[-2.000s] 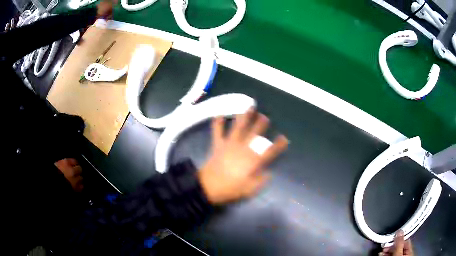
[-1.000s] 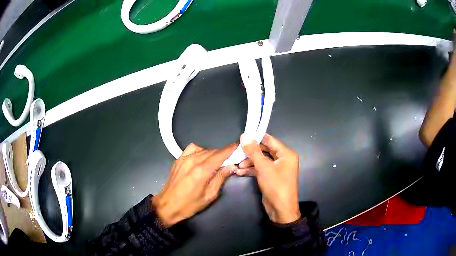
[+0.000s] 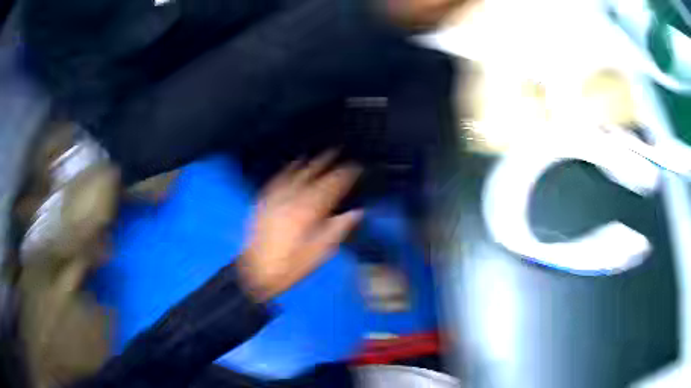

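Note:
The view is strongly blurred. My left hand is in the middle of the view, above a large blue surface. Its fingers are apart and it holds nothing that I can see. My right hand is not in view. A white C-shaped neck fan body lies on the dark worktop at the right, its opening towards the right. More white curved parts reach behind it at the upper right; their details are too blurred to tell.
Another person's dark sleeve crosses the top, with part of a hand at the top edge. Blue items and a red edge are beside the worktop. A brownish shape is at the left. Green shows at the upper right.
The view has swung left. My left hand has left the white parts that both hands held and is open beside the worktop. My right hand has gone out of view.

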